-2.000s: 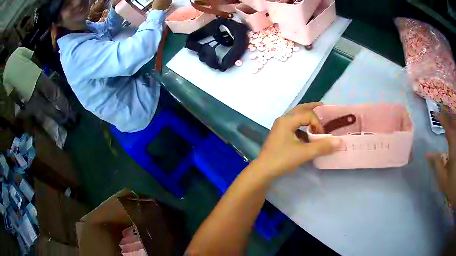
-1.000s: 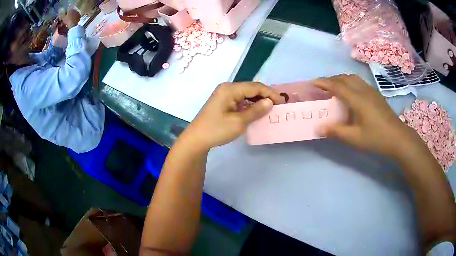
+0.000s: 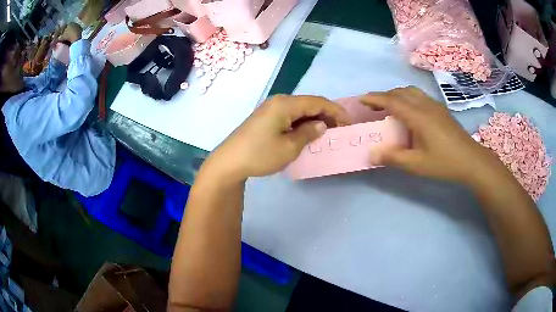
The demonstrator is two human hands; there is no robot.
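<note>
A pale pink housing (image 3: 341, 148) is held tilted above the white sheet, its long side with small outlined marks facing me. My left hand (image 3: 274, 137) grips its left end, with the fingers reaching over the edge into it. My right hand (image 3: 420, 131) grips its right end, fingers over the top edge and thumb on the marked side. The inside of the housing is mostly hidden by my fingers, and the brown strap cannot be made out in it.
Pink discs (image 3: 518, 152) lie piled at right, behind them a bag of discs (image 3: 448, 36) on a gridded sheet (image 3: 454, 91). A black bundle (image 3: 161, 67), more discs (image 3: 219, 55) and pink housings (image 3: 256, 21) stand at upper left. A person in light blue (image 3: 55, 128) is at left.
My right hand has come in from the right edge and taken hold of the housing's right end. The brown strap seen inside earlier is now hidden. The view has shifted to the right.
</note>
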